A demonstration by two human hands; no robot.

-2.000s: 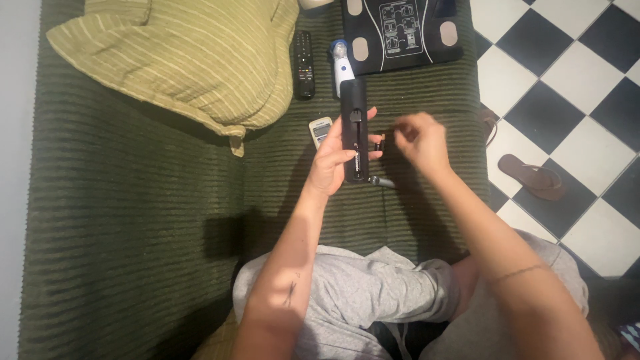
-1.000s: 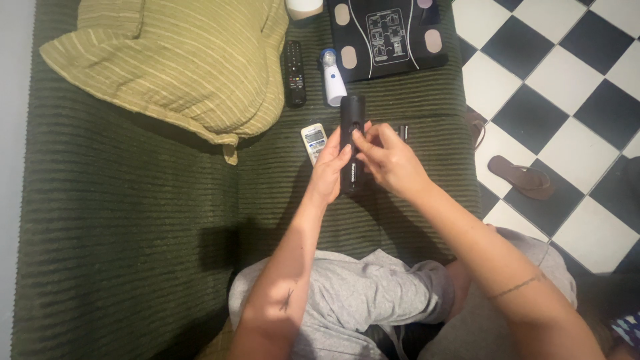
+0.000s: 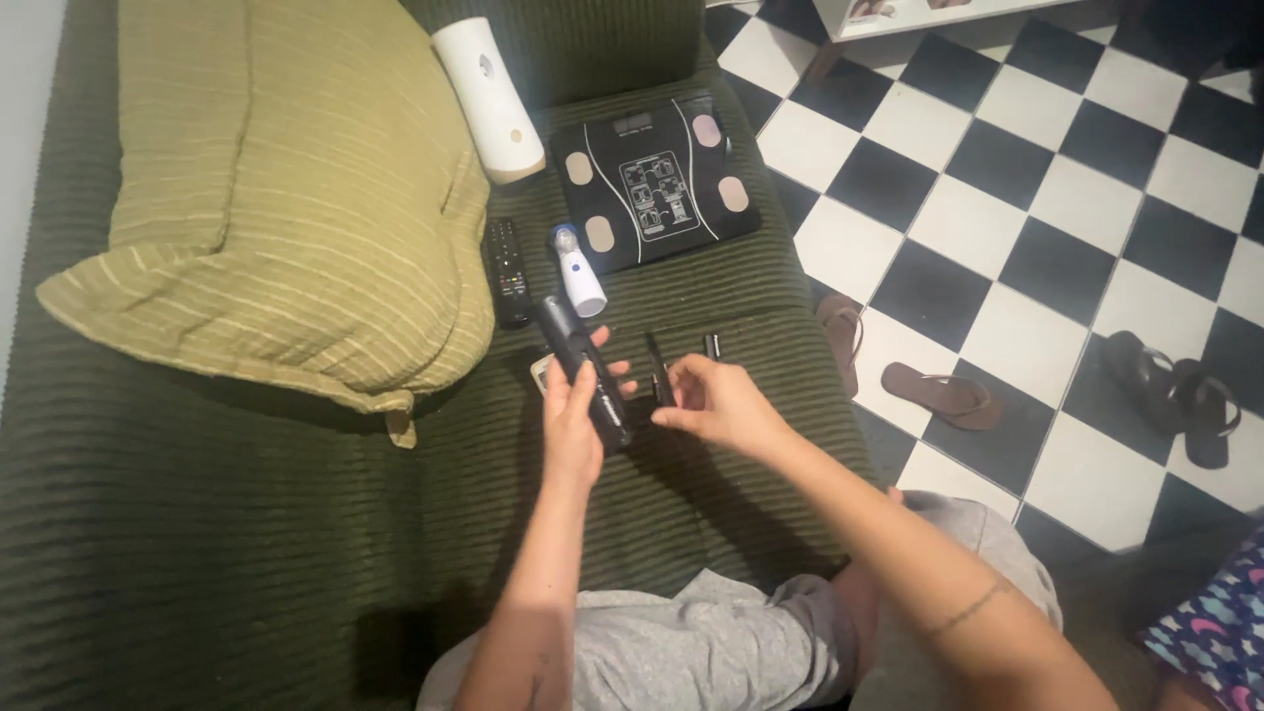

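My left hand is closed around a black handheld device with a long dark body that bears writing. To its right, my right hand pinches a thin black part, apart from the device. Behind my left fingers a white remote lies mostly hidden on the couch. A small dark cylinder with a shiny band lies just beyond my right hand. Past the device's far end rests a white and blue handheld device.
A black body scale, a black remote control and a white cylindrical device lie on the green corduroy couch. A yellow-green striped cushion is at left. Flip-flops lie on the checkered floor. Patterned fabric shows at lower right.
My right hand has moved away from the black device and now holds a thin black part apart from it. The view has shifted, showing more of the floor and the white cylindrical device.
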